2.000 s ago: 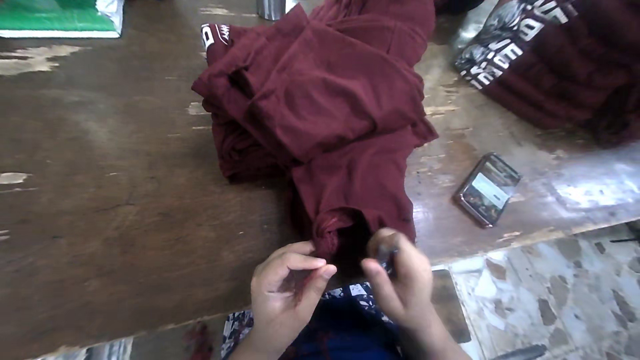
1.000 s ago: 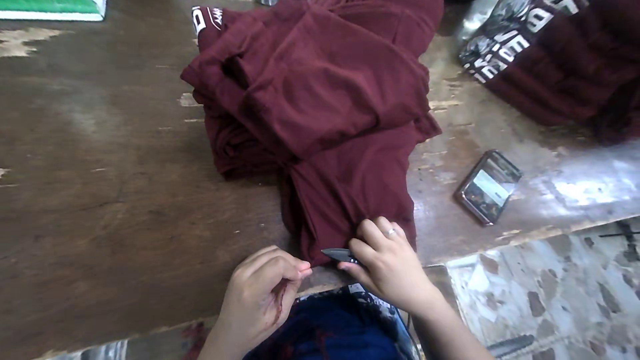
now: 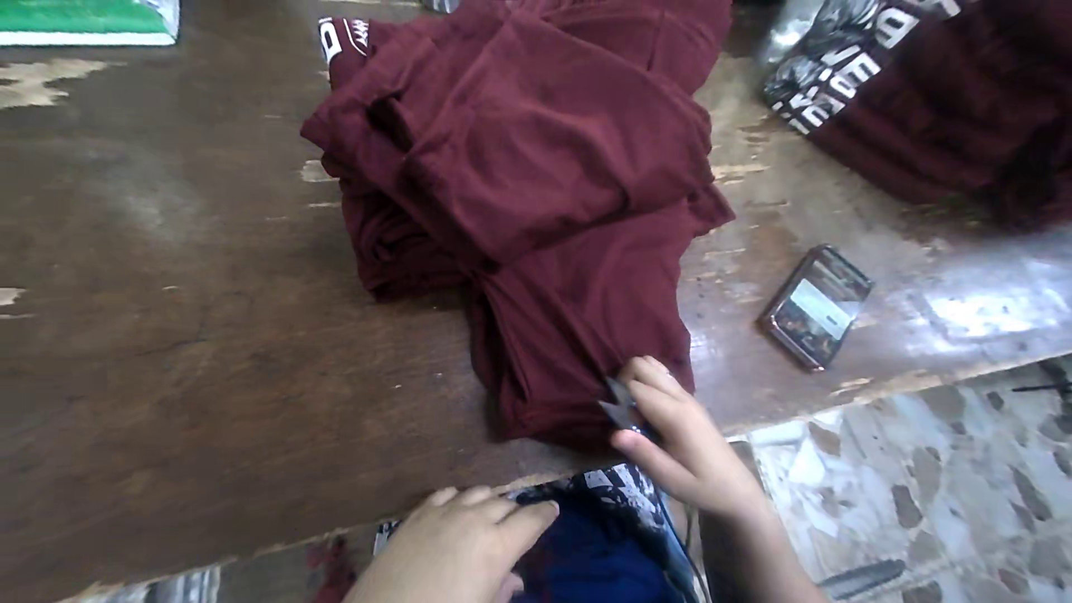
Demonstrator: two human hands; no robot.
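A maroon fabric garment [image 3: 578, 276] lies over a folded maroon pile, its narrow end reaching the table's front edge. My right hand [image 3: 670, 427] holds small thread snips [image 3: 621, 405], their two blades apart and pointing left over the garment's lower end. Below the table edge, my left hand [image 3: 469, 544] is back up, its fingers loosely bent and off the garment; its underside is hidden, and no object shows in it. A patterned dark and blue cloth [image 3: 586, 536] is beside it at my lap.
On the worn wooden table [image 3: 167, 352] a phone [image 3: 819, 308] lies to the right. Another maroon garment stack [image 3: 930, 109] with white lettering fills the back right, near clear plastic. A green and white packet [image 3: 92, 23] lies at the back left. Stone-pattern flooring [image 3: 921, 486] shows below right.
My left hand has come away from the garment's end, down and left. My right hand has moved slightly up over the fabric, and the snips' blades have spread. The garment's opening no longer faces me.
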